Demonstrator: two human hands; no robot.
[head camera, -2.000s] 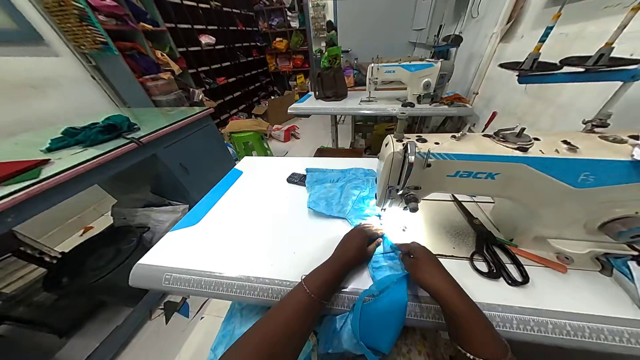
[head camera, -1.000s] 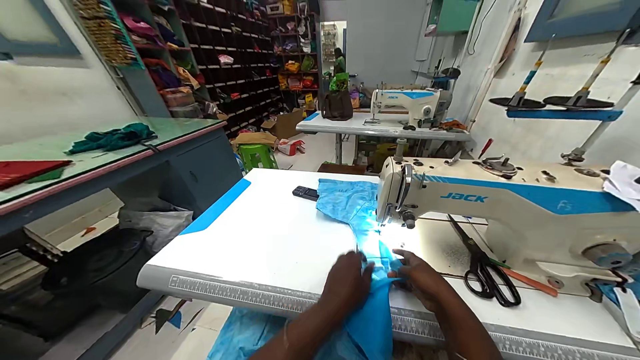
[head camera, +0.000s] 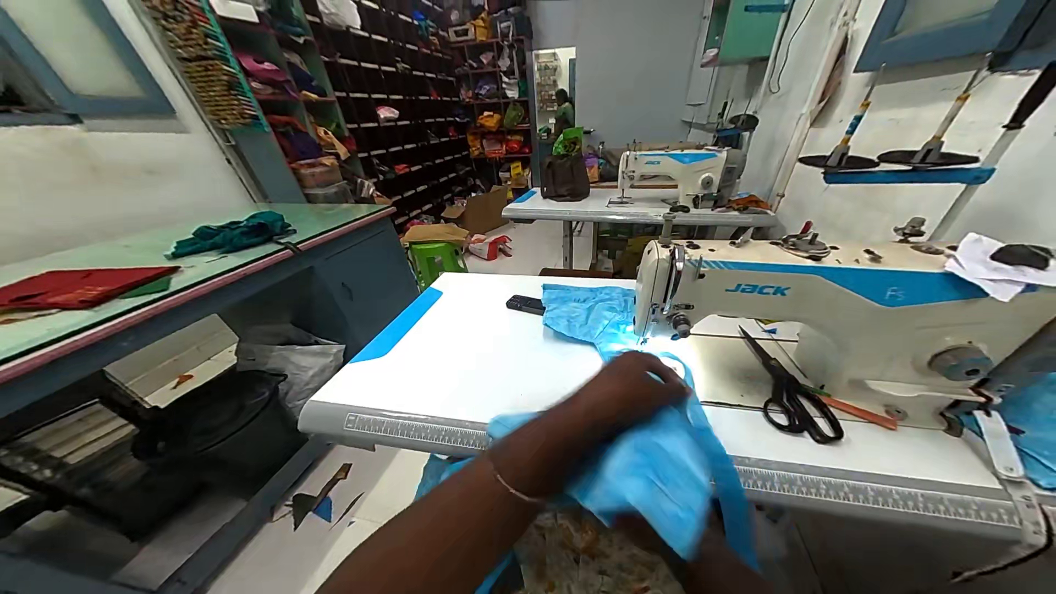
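A Jack sewing machine (head camera: 825, 305) stands on the white table, its lamp lit at the needle. Blue cloth (head camera: 582, 313) runs from beneath the needle area over the table's front edge. On that cloth, just in front of the needle, lies my left hand (head camera: 639, 388), fingers bent and pinching it. My right hand (head camera: 660, 536) is low, below the table edge, largely behind the hanging cloth and blurred, so its fingers cannot be made out. A narrow blue strip of cloth (head camera: 726, 487) loops down at the right of the cloth. Black-handled scissors (head camera: 796, 396) lie right of the needle.
A black phone-like object (head camera: 525, 304) lies behind the cloth. Beside the scissors is an orange stick-like tool (head camera: 858, 412). A printed ruler (head camera: 874, 493) lines the table's front edge. To the left stands a green-topped counter (head camera: 99, 247) with folded cloth; farther back, a second sewing machine (head camera: 676, 175).
My right hand has dropped from the cloth near the needle to below the table edge. My left hand has come up closer to the needle, and the cloth is now bunched and spread over the edge.
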